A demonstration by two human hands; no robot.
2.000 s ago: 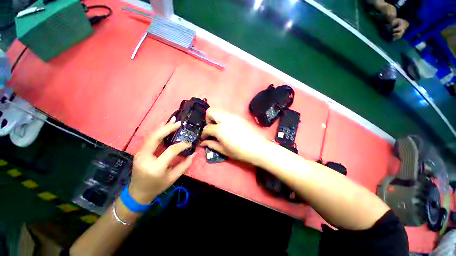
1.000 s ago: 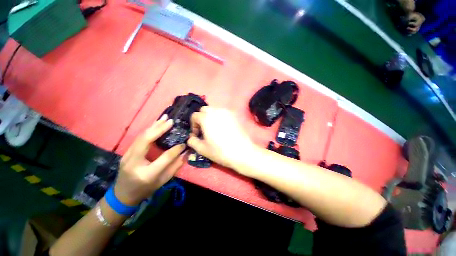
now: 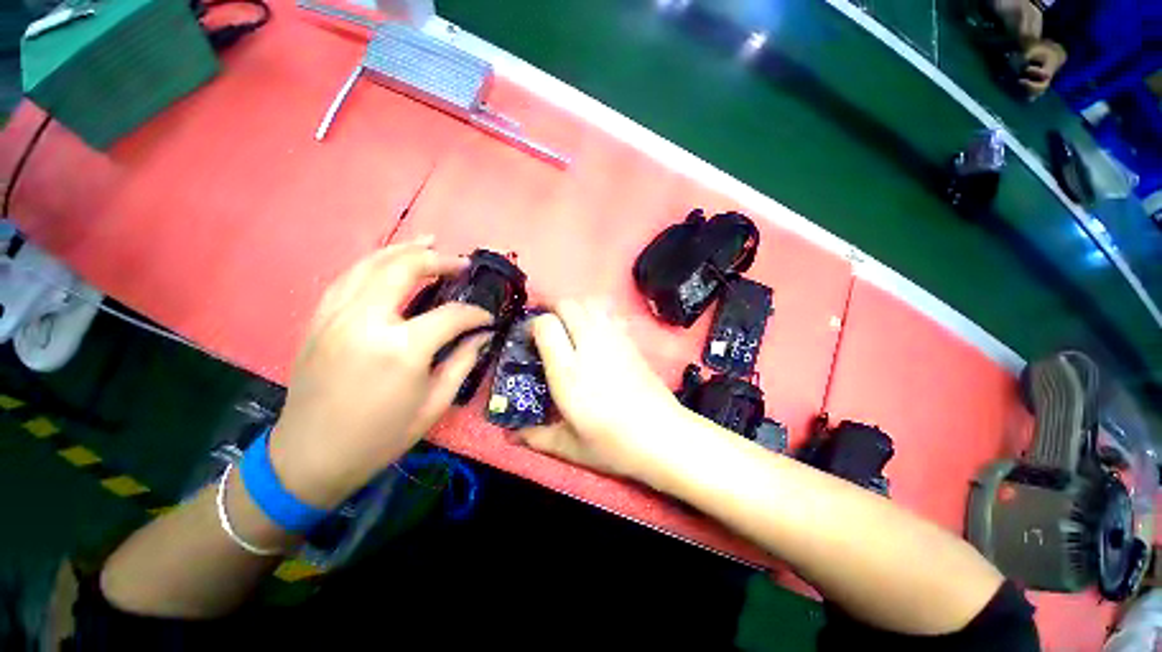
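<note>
My left hand, with a blue wrist strap and a thin bracelet, is closed around a black camcorder body on the red matting. Its fingers lie over the body's left side and top. My right hand holds the flat dark side panel by its right edge, just right of the body. The panel shows pale round spots and a small yellowish label. The link between body and panel is too small to make out.
Another body with its panel lies right of my hands. More dark units lie beyond my right forearm. A tape dispenser stands far right, a ribbed metal block and green box upper left. A person's hands show top right.
My left hand has moved up and further over the body. My right hand has shifted from the body onto the panel, whose face now shows more. The view has also shifted slightly.
</note>
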